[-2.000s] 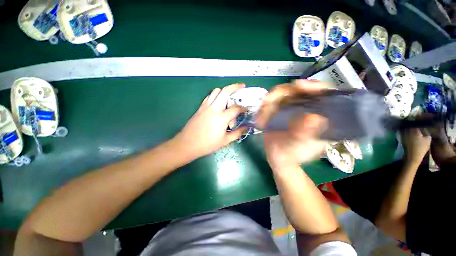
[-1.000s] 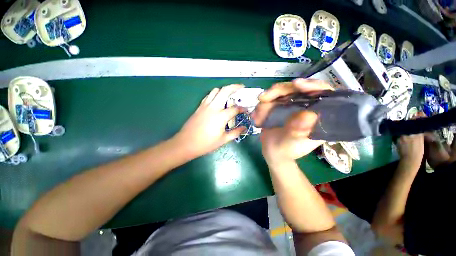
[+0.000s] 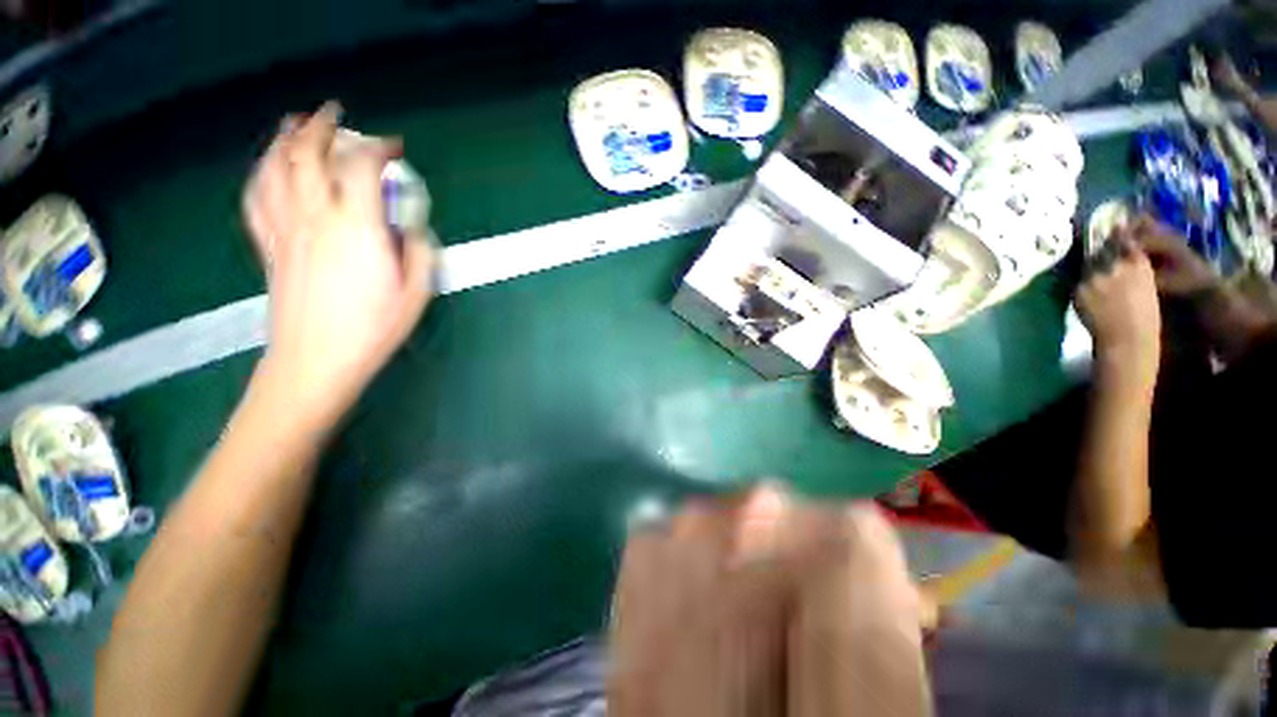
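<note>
My left hand (image 3: 329,231) is at the upper left, over the pale strip, with its fingers around a cream-white housing (image 3: 406,199); the hand covers most of it and its inside is hidden. My right hand (image 3: 768,609) is large and blurred at the bottom centre, its fingers curled. A blurred grey shape, the electric screwdriver (image 3: 1078,675), extends to its right at the lower edge; its tip is not clear. The two hands are far apart.
A white screw feeder (image 3: 784,238) stands right of centre. Stacked cream covers (image 3: 1015,189) lie behind it, an open pair of shells (image 3: 891,385) beside it. Housings with blue parts (image 3: 627,133) line the far side and left. Another person's hands (image 3: 1127,287) work at right.
My left hand has moved up and left with the housing, away from the screwdriver. My right hand has moved down towards the wearer. The view has shifted, and the feeder now shows fully.
</note>
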